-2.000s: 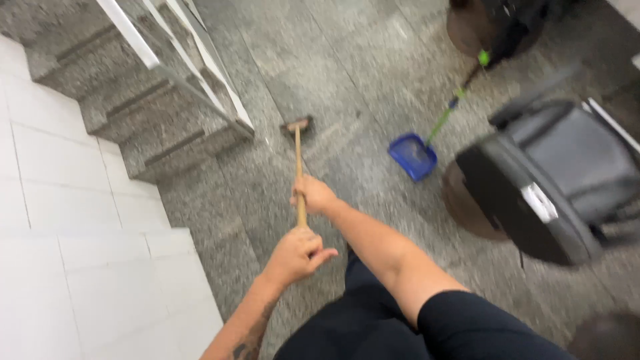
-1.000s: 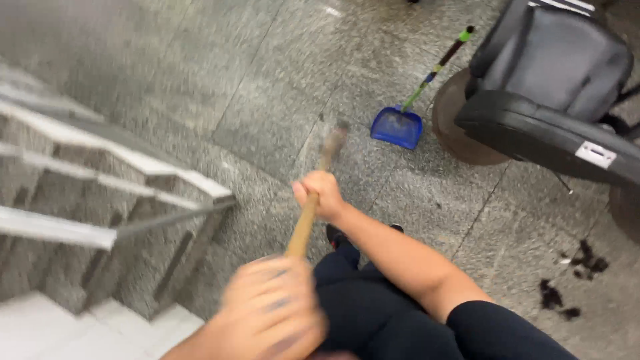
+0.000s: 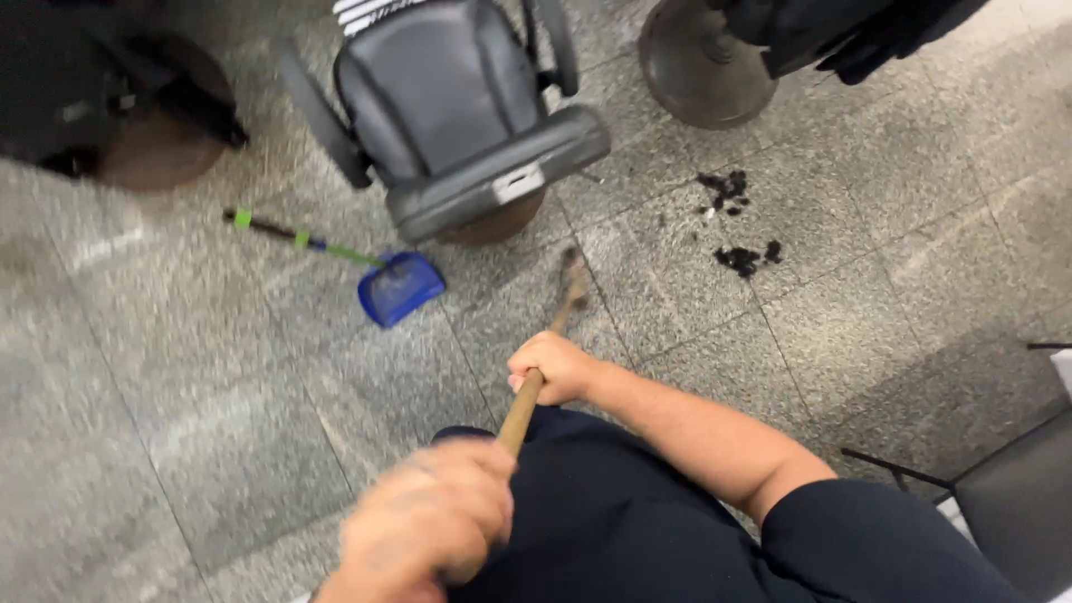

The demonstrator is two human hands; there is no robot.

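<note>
My left hand (image 3: 431, 511), blurred, is closed round the upper part of a wooden broom handle (image 3: 521, 414). Lower down the same handle, my right hand (image 3: 554, 367) grips it. The small broom head (image 3: 574, 280) rests on or just above the grey tiled floor and is blurred. To its left lies a blue dustpan (image 3: 402, 287) with a green and dark handle (image 3: 335, 249). Two clumps of dark hair, an upper one (image 3: 725, 191) and a lower one (image 3: 744, 258), lie on the tiles right of the broom head.
A black salon chair (image 3: 444, 100) on a round base stands just beyond the dustpan. Another round base (image 3: 708, 67) is at the top, beside dark draped cloth (image 3: 837, 33). A dark chair (image 3: 126, 100) fills the upper left, and a dark-framed seat (image 3: 1022, 494) is at the lower right.
The view has swung right, away from the stairs. Both hands have stayed on the broom handle. The left hand was lower on the handle, with its thumb out, two seconds ago.
</note>
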